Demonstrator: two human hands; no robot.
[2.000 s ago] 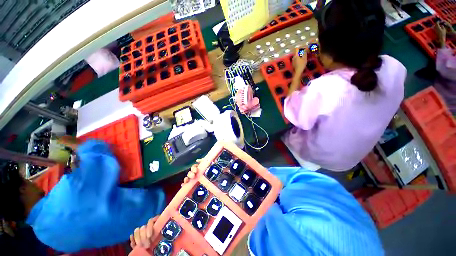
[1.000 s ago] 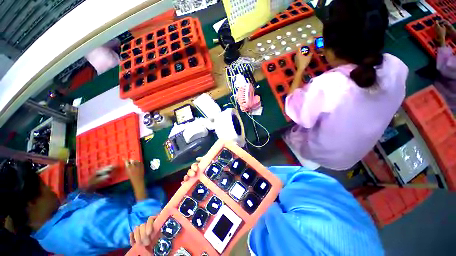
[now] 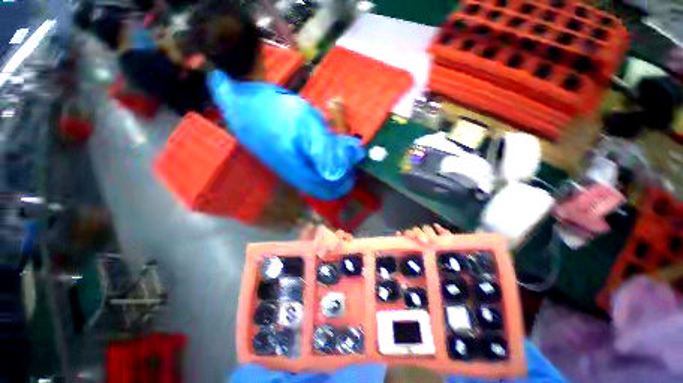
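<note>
An orange tray with four bays [image 3: 367,299] is held low in front of me, its long side across the view. My left hand [image 3: 327,241] and my right hand [image 3: 427,234] show as fingers over its far edge; the rest of them is hidden by the tray. Black rounded units, many with small white labels [image 3: 453,289], lie in the bays. The third bay from the left also holds a white-framed piece with a dark square [image 3: 407,332]. A silver round piece [image 3: 332,304] lies in the second bay. The picture is blurred.
A person in a blue smock [image 3: 288,138] sits ahead left, at a bench with an orange tray [image 3: 359,82]. Stacked orange trays [image 3: 517,67] and a grey-white device [image 3: 449,168] stand on the bench. Red bins [image 3: 213,168] stand behind that person; grey floor [image 3: 142,202] runs left. Pink fabric shows lower right.
The view has swung left, so the bench things have shifted right. The carried tray has turned from slanted to nearly level across the view, and its leftmost bay now shows. Both hands still hold it.
</note>
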